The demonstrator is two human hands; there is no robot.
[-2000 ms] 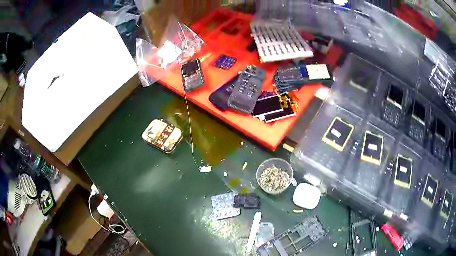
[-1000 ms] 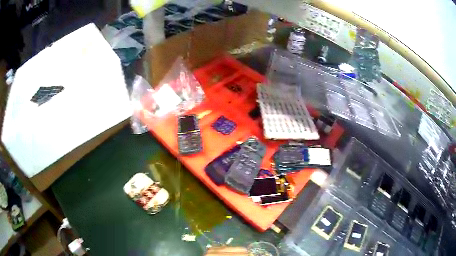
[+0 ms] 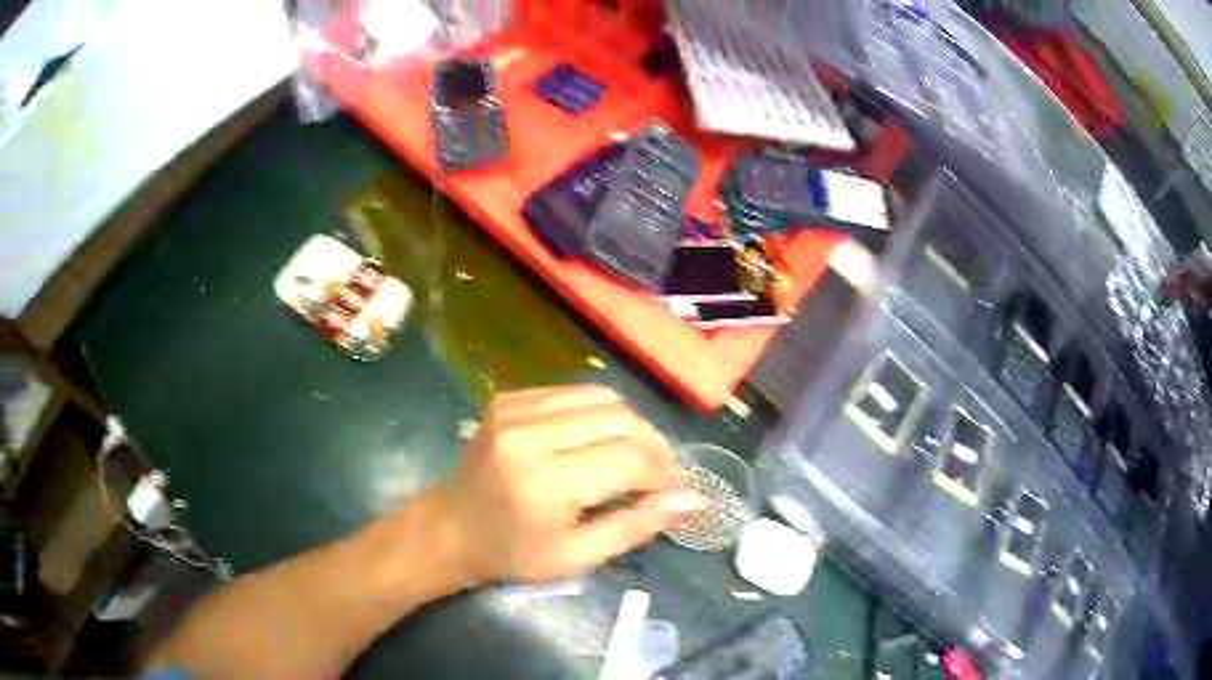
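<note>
My left hand is bare and reaches in from the lower left, back of the hand up, slightly blurred. Its fingertips are at the left rim of a round clear dish of small silver grains, partly over it. Whether the fingers hold anything cannot be told. A white rounded piece lies right of the dish. A slim white stick and a dark plastic frame, blurred, lie below. My right hand is not in view.
A red tray with phones, screens and a white slotted rack stands at the top. Clear compartment trays fill the right. A cream-and-brown item lies on the green mat. A white box is at upper left.
My left hand has come into view and lies at the dish; one second ago only a sliver of fingers showed at the bottom edge. The view has tilted down again.
</note>
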